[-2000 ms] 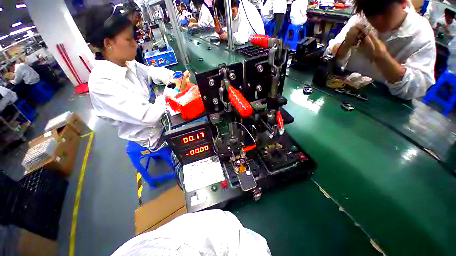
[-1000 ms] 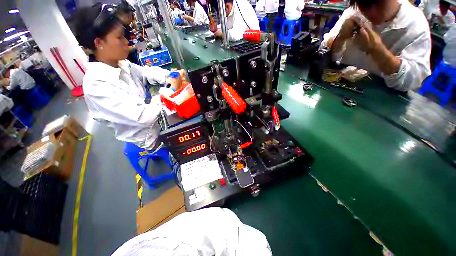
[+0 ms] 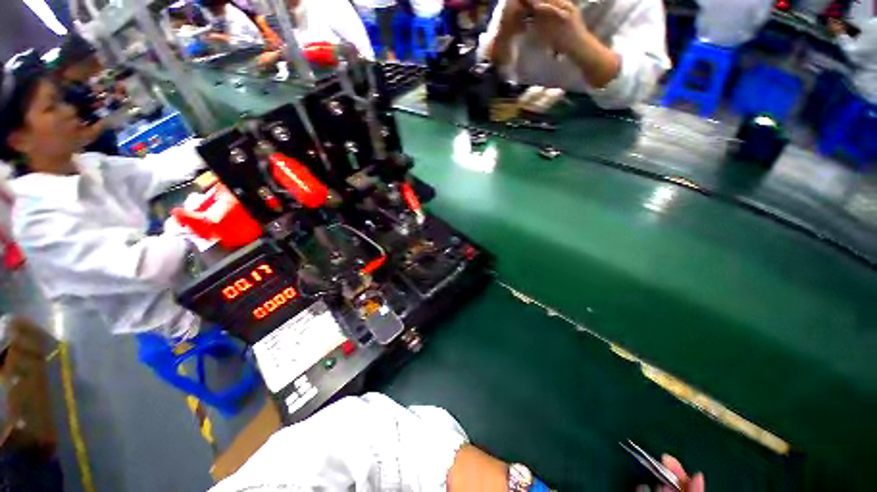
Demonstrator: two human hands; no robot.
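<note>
The black toggle clamp fixture point(image 3: 385, 360) stands on the green bench at left, its large red handle point(image 3: 299, 180) raised. A display module point(image 3: 383, 325) with an orange part lies in its front nest. My left sleeve and wrist, with a watch point(image 3: 519, 477) and blue strap, enter at the bottom; my left hand is cut off below the edge. My right hand point(image 3: 681, 477) is partly visible at the bottom edge, its fingertips on metallic tweezers point(image 3: 650, 462) pointing up and left. Most of that hand is hidden by the frame edge.
A digital readout point(image 3: 252, 290) and white label point(image 3: 299, 347) are on the fixture's left. A worker with a red bin point(image 3: 223, 217) sits at left; another worker sits across the bench. Small units point(image 3: 549, 152) lie on the green belt. Worn tape point(image 3: 707, 403) runs along the seam.
The view has swung right, so the fixture appears further left. My left wrist and my right fingertips with the tweezers have come into view at the bottom.
</note>
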